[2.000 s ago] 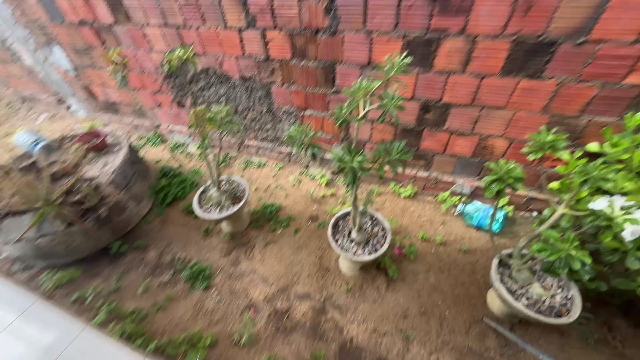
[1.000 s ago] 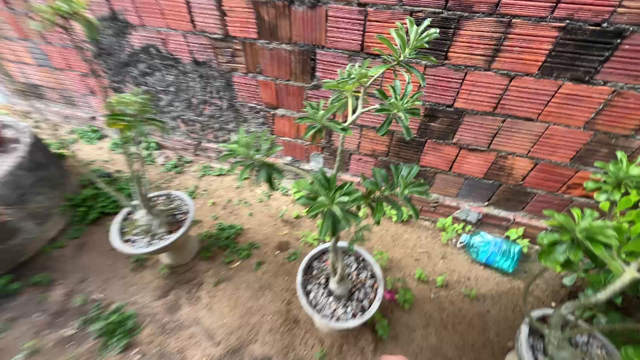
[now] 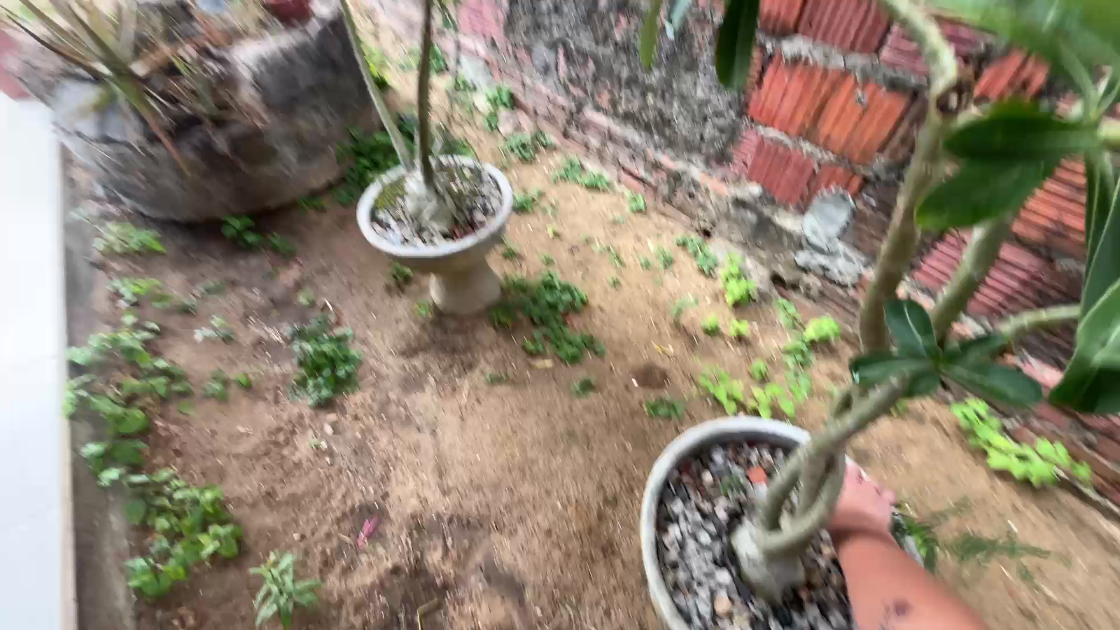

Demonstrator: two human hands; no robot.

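Observation:
My right hand reaches in from the bottom right, at the right rim of a pale, round plant pot filled with small stones. Its fingers are mostly hidden, so whether they grip the rim cannot be told. A plant with thick, twisted stems rises from this pot, its green leaves close to the camera at the upper right. My left hand is out of view. Farther back stands a second pale pedestal pot with stones and slender stems.
A large, rough stone-like planter holds spiky plants at the upper left. Bare brick wall runs along the right. Low weeds grow in the sandy soil. A pale paved edge borders the left side.
The view has moved much closer to the middle pot and turned left. My right hand and forearm are now plainly in view beside that pot; the blue plastic bottle has left the picture.

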